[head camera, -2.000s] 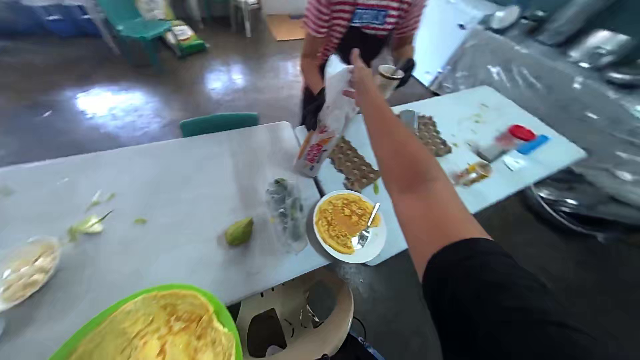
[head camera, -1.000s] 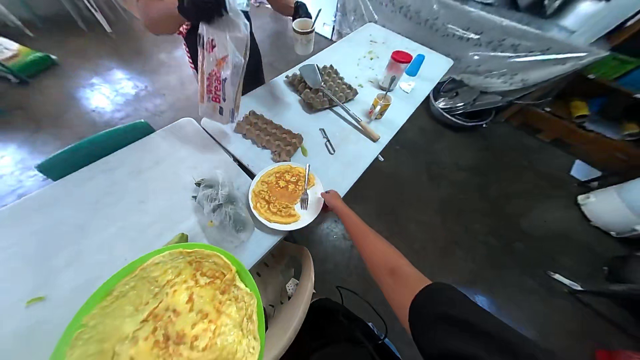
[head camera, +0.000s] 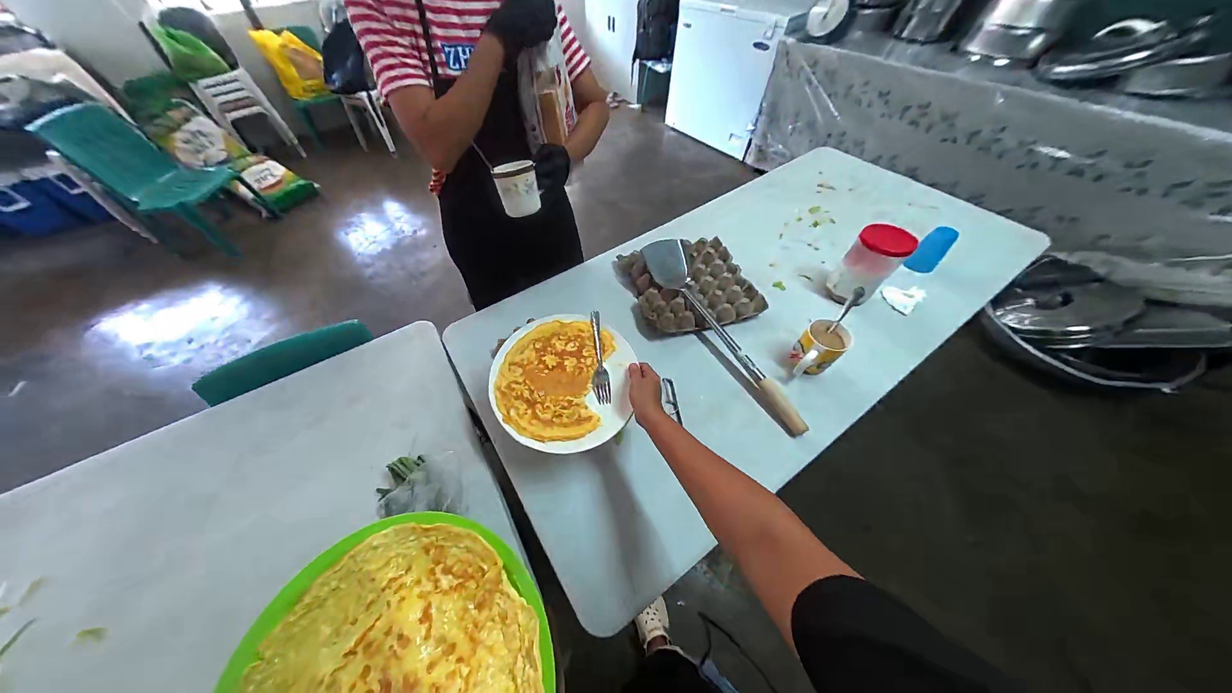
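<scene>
My right hand grips the right rim of a white plate, above the right-hand table. On the plate lie a yellow omelette with a piece gone and a metal fork. My left hand is out of view. At the bottom, a bright green plate bears a large omelette. A metal turner with a wooden handle rests across an egg tray. To its right stand a mug of brown drink with a spoon and a jar with a red lid.
Across the table a person in a striped shirt and black gloves holds a cup and a bread bag. A plastic bag with greens lies on the left table. A green chair stands behind that table's far edge.
With my right hand on its rim, the plate has moved from the near edge toward the far side of the right-hand table, now over one egg tray. The view has shifted.
</scene>
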